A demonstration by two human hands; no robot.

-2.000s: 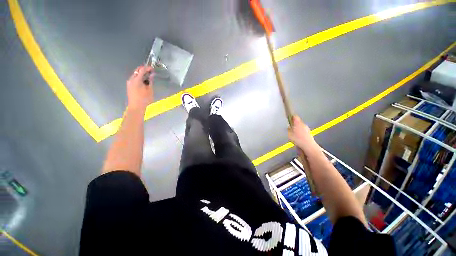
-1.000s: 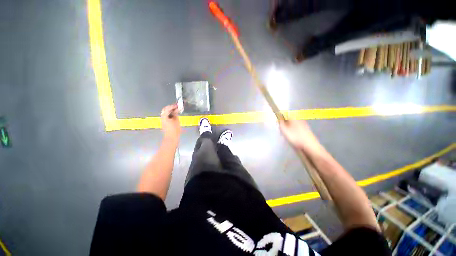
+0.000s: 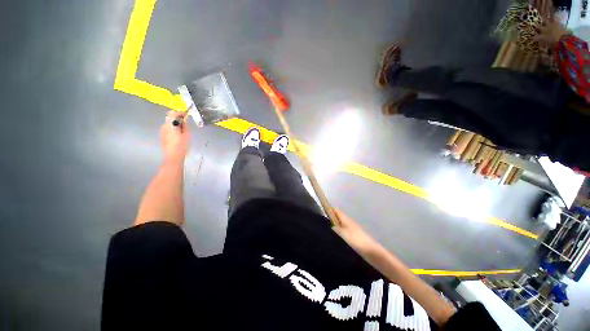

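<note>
My left hand (image 3: 174, 132) is closed around the end of the dustpan handle, whose dark tip shows at the fist. The square silver-grey dustpan (image 3: 213, 97) is low near the floor, just beyond my shoes, over the yellow line. Its contents are too small to tell. My right hand (image 3: 346, 227) holds the tan wooden pole of the broom (image 3: 303, 161). The broom's red-orange head (image 3: 269, 86) is on or close to the floor, right of the dustpan and apart from it.
Another person (image 3: 453, 97) in dark trousers and brown shoes stands at the upper right, with hands on a patterned item. Yellow tape (image 3: 388, 182) crosses the grey floor. Brown tubes or poles (image 3: 482, 155) lie near that person. White-framed racks (image 3: 566, 239) stand at the lower right.
The broom head has come nearer to the dustpan and my shoes, and my right hand has moved lower and inward. The view has turned, and the other person now shows more fully.
</note>
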